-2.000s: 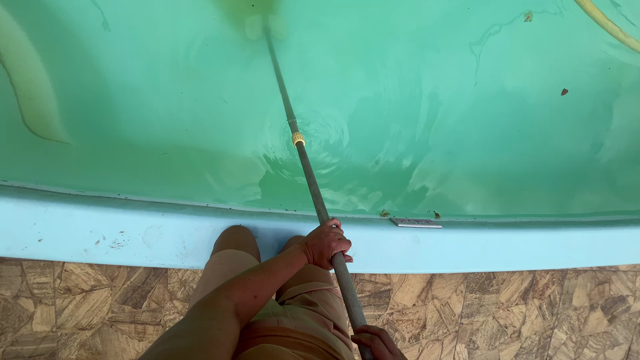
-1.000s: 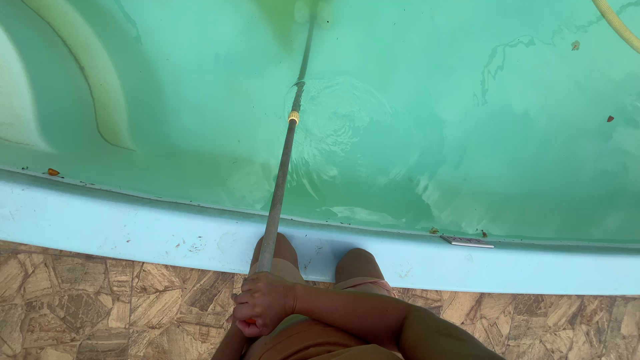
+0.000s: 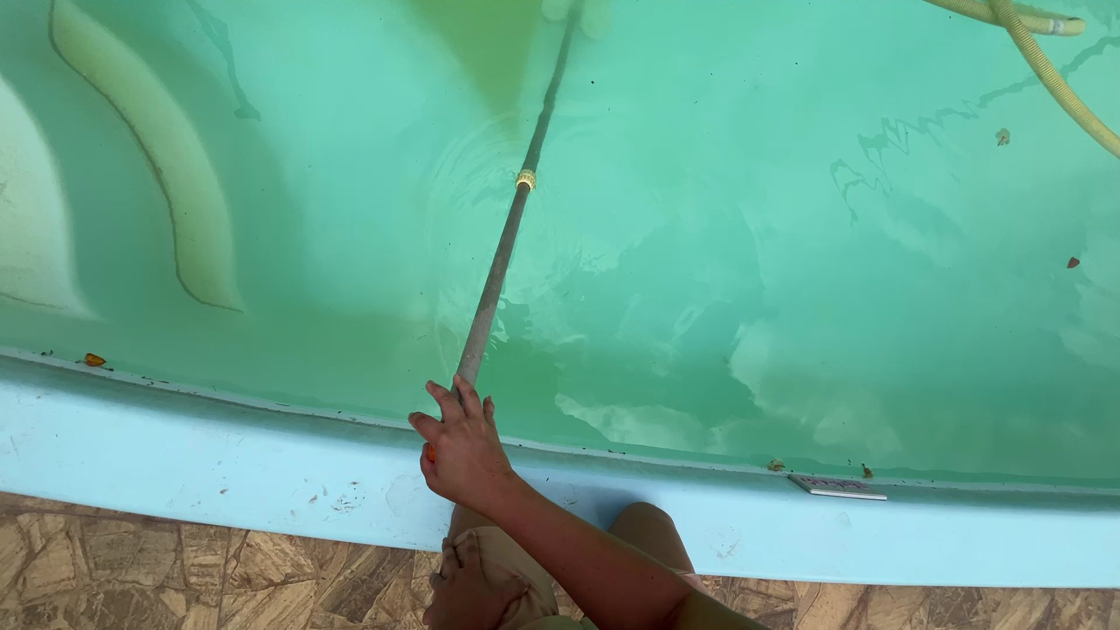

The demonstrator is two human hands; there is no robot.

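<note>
A long grey pole (image 3: 494, 284) with a yellow collar (image 3: 526, 179) slants into green water, its far end submerged near pale, blurred shapes. My right hand (image 3: 464, 446) holds the pole's near end over the pool's light blue rim, with fingers partly spread. A small orange patch shows beside those fingers, possibly the pole's end. Lower down, my left hand (image 3: 472, 586) is over my thigh, near the shorts and apart from the visible pole; whether it holds anything cannot be seen.
A ribbed yellow hose (image 3: 1054, 83) curves at upper right. The blue pool rim (image 3: 219, 468) crosses in front of my knees, above stone-patterned flooring (image 3: 271, 577). A flat rectangular piece with writing (image 3: 837, 487) lies on the rim. Curved pale forms (image 3: 166, 166) show at left, under the water.
Two seconds ago my left hand held the pole's shaft with my right hand below it. Now my right hand is uppermost at its near end, fingers looser than one second ago.
</note>
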